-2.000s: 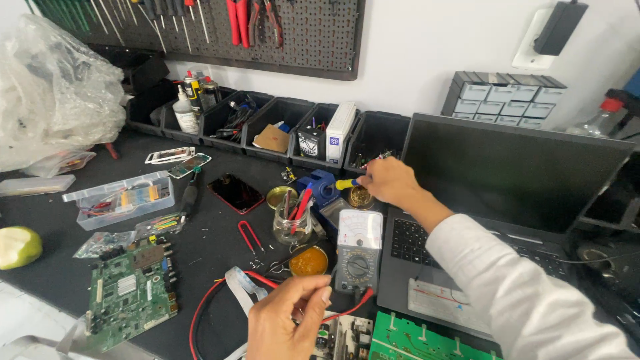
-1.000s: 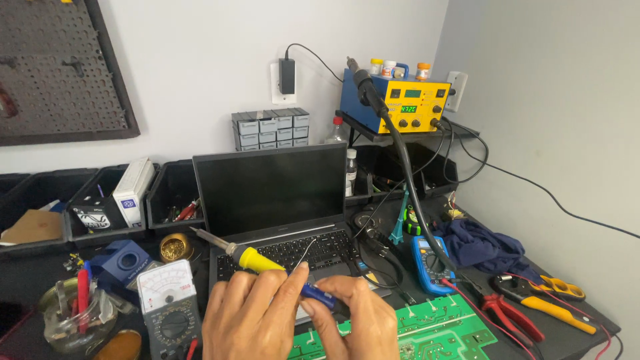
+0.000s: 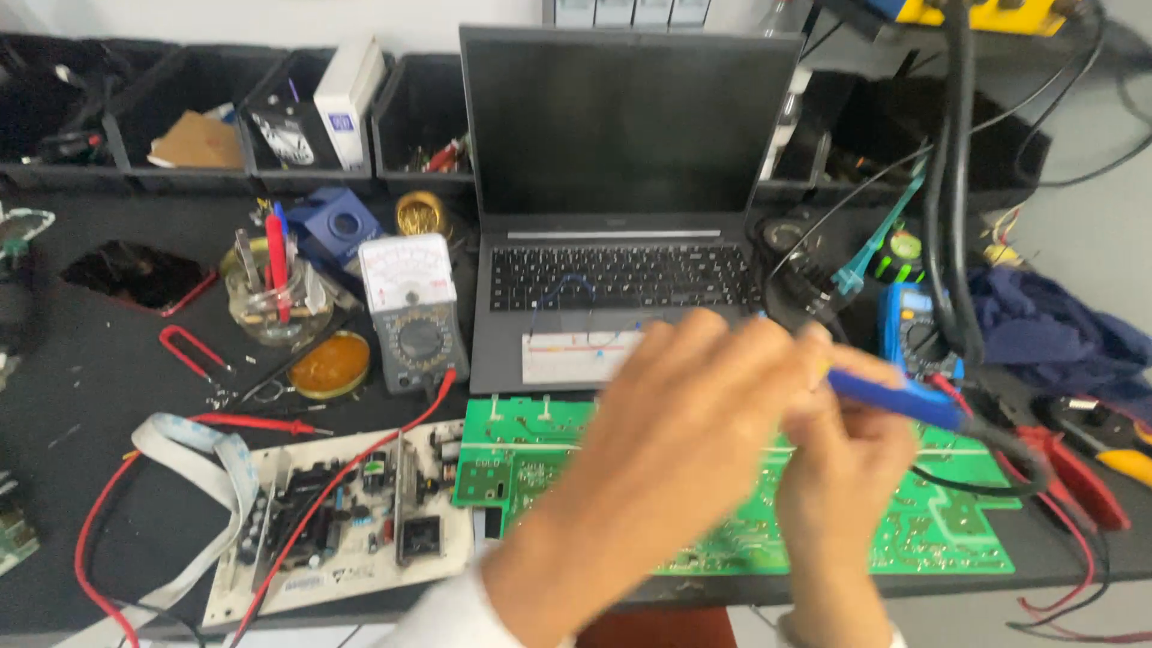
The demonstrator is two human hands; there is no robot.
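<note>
A soldering iron with a blue handle (image 3: 891, 396) and black cable is held above the green circuit board (image 3: 936, 531). My right hand (image 3: 837, 432) has its fingers closed around the handle. My left hand (image 3: 684, 405), blurred, reaches across from the lower left to the iron's front end, beside the right fingers; its fingertips are partly hidden, so its hold cannot be told. Behind the hands lies a white breadboard (image 3: 562, 358) with wires, on the open laptop (image 3: 621, 126). A second, cream circuit board (image 3: 360, 576) with components lies left of the green one.
An analog multimeter (image 3: 418, 337), an amber flux tin (image 3: 330, 364), a glass jar (image 3: 274, 315) of tools and brass wool (image 3: 419, 214) stand left of the laptop. At right are a blue multimeter (image 3: 922, 328), red-handled pliers (image 3: 1075, 477), a dark cloth (image 3: 1048, 315) and hanging black cables.
The hands have risen off the lower middle, and the iron's blue handle now points right over the green board. The view has tilted down. Two seconds ago one hand was at the brass wool.
</note>
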